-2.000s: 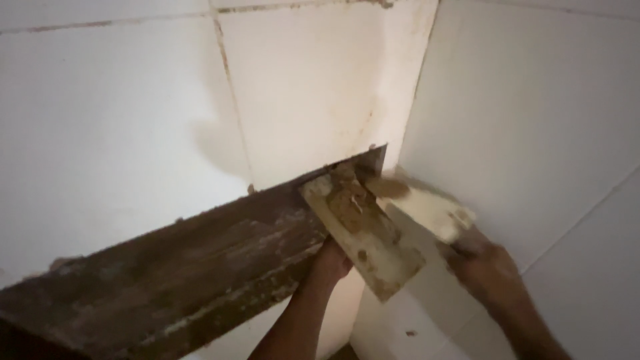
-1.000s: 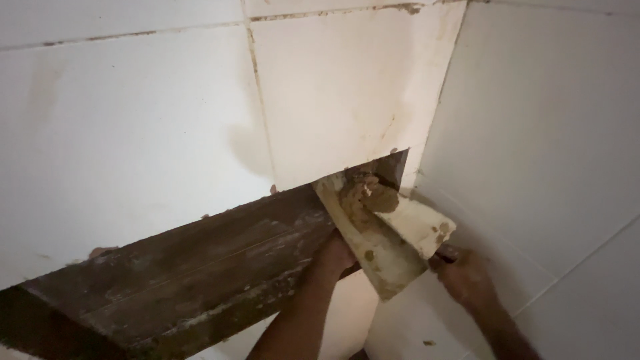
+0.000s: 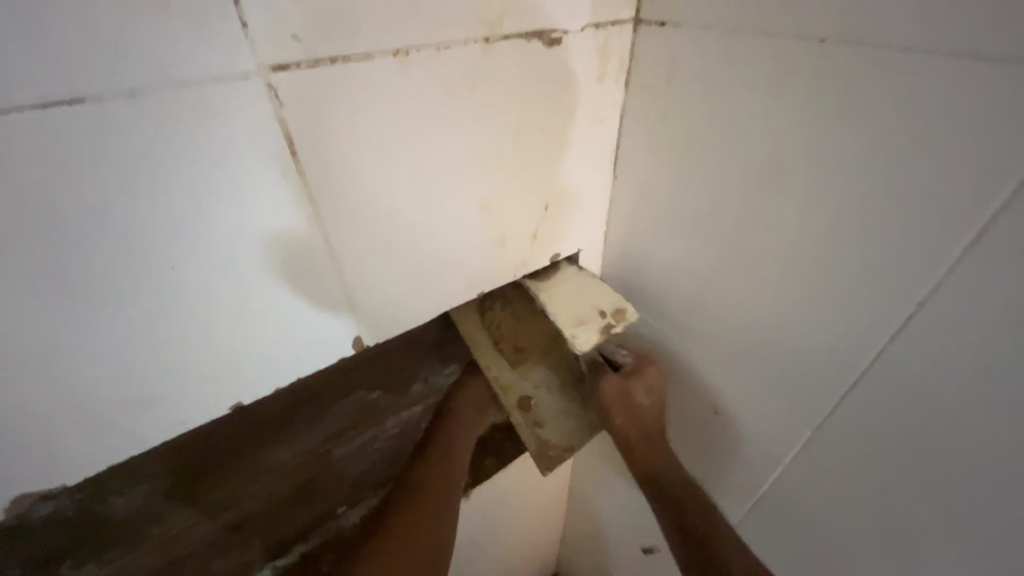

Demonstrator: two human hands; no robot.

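Observation:
A flat rectangular mortar board, smeared with brown mortar, slants against the dark strip of bare wall near the corner. My left hand is beneath it, its fingers hidden behind the board, which it supports. In my right hand is the dark handle of a trowel. The trowel's pale, mortar-spotted blade lies over the board's upper right part, and its far edge reaches the right end of the bare strip, just under the white wall tile.
White tiles cover the left wall and the adjoining right wall, which meet in a corner just beyond the trowel. Brown-stained grout joints run between the upper tiles. Small mortar lumps stick along the lower tile edge.
The trowel blade has moved from over the mortar on the board up to the corner end of the bare strip. Less mortar shows heaped on the board than one second ago.

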